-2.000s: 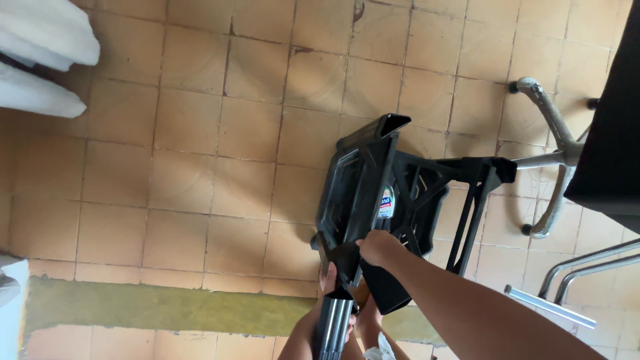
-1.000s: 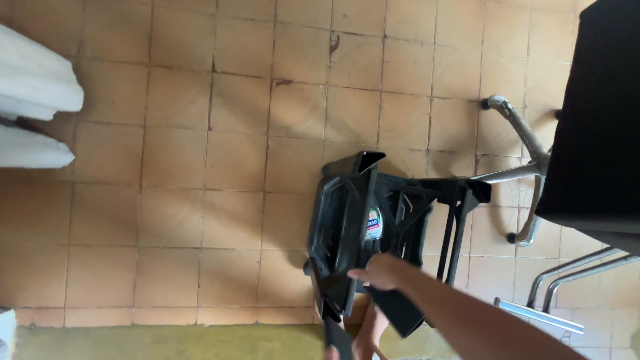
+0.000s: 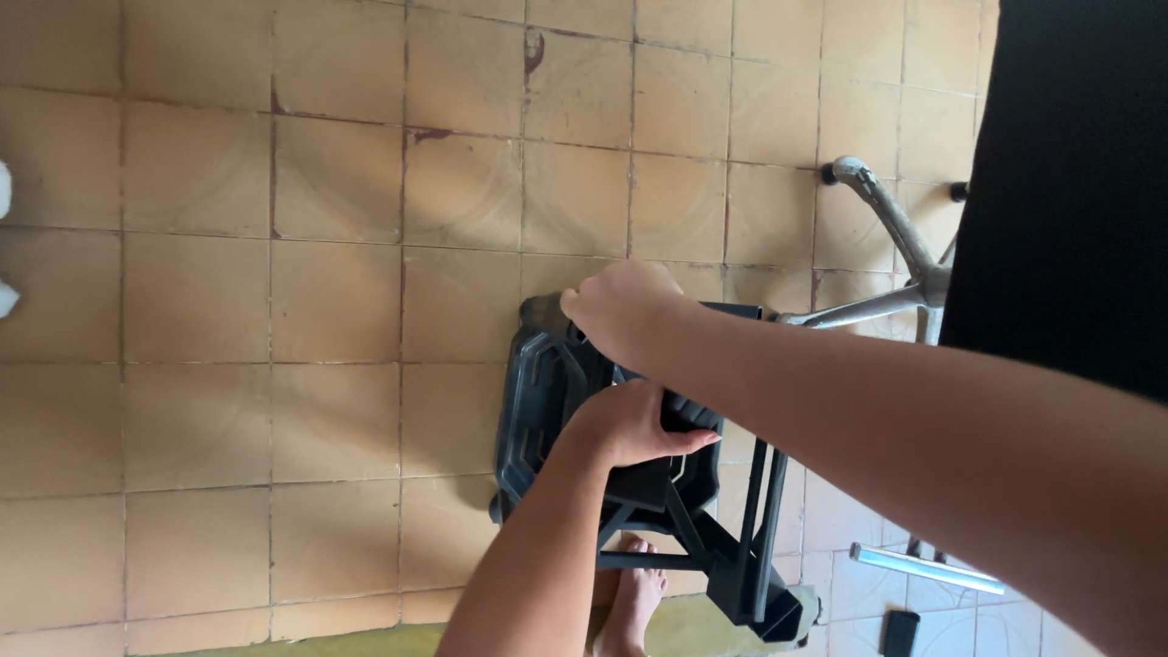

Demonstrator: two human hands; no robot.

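Observation:
A black plastic folding frame with a tray-like base (image 3: 525, 401) stands on the tiled floor, its black legs (image 3: 766, 538) spread to the lower right. My right hand (image 3: 625, 306) is closed around the far top corner of the frame, its fingertips partly hidden. Nearer to me, my left hand (image 3: 630, 424) rests over the middle of the frame, thumb stretched to the right, and its fingers are hidden behind the hand. My right forearm crosses over the right part of the frame.
A metal chair base (image 3: 876, 228) with casters stands at the right, beside a large black surface (image 3: 1058, 201). A metal tube (image 3: 926, 568) and a small black object (image 3: 900, 631) are at the lower right. A bare foot (image 3: 634, 593) is below the frame.
My right hand has moved from the near part of the frame to its far corner. My left hand has come up from the bottom edge onto the middle. The frame's legs now point lower right.

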